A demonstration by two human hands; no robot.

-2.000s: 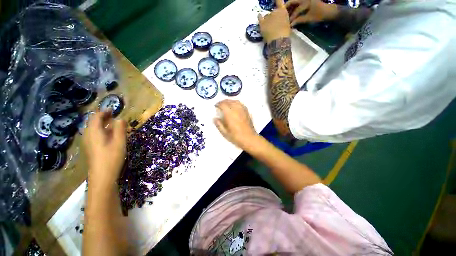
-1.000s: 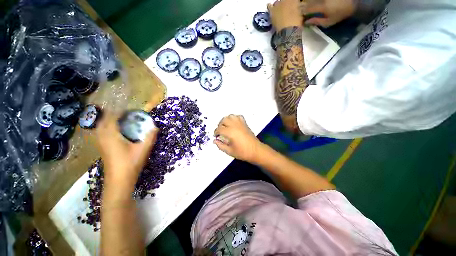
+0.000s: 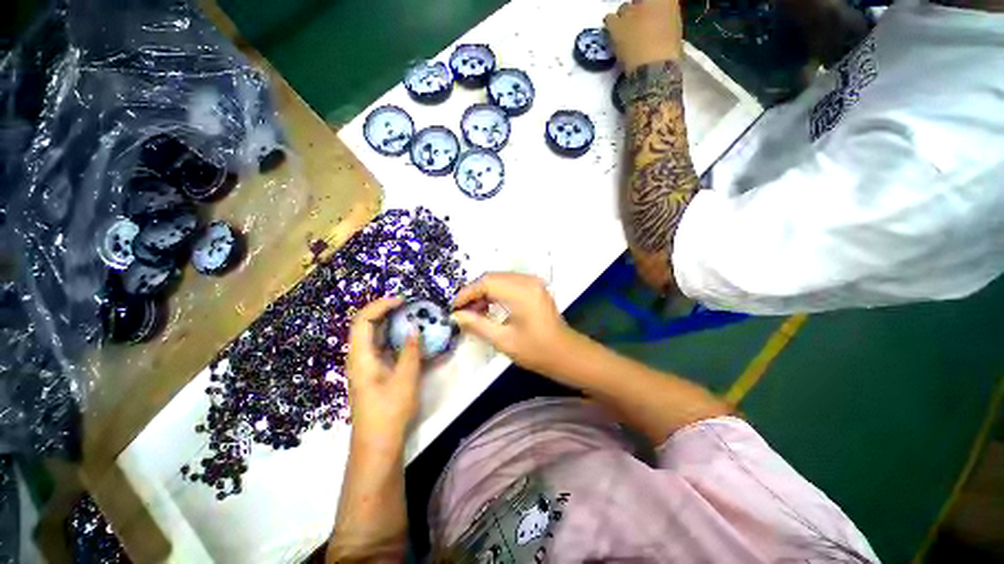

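Note:
My left hand (image 3: pixel 380 364) holds a round housing (image 3: pixel 422 328), pale face up with dark holes and a black rim, above the near edge of the purple insert heap (image 3: pixel 319 331). My right hand (image 3: pixel 515 320) is at the housing's right rim with thumb and index finger pinched together. Whether a small insert is between those fingertips is too small to tell. The heap of glossy purple inserts lies on the white board (image 3: pixel 528 209), left of and beyond my hands.
Several housings (image 3: pixel 435 150) lie face up farther along the board. A clear plastic bag (image 3: pixel 66 198) covers more housings on tan cardboard (image 3: pixel 314 165) at the left. Another worker's tattooed arm (image 3: pixel 657 165) reaches over the board's far right.
My left hand has brought the housing from the cardboard side rightward to my right hand. My right hand's fingers have closed to a pinch at its rim. The other worker's hand has shifted slightly.

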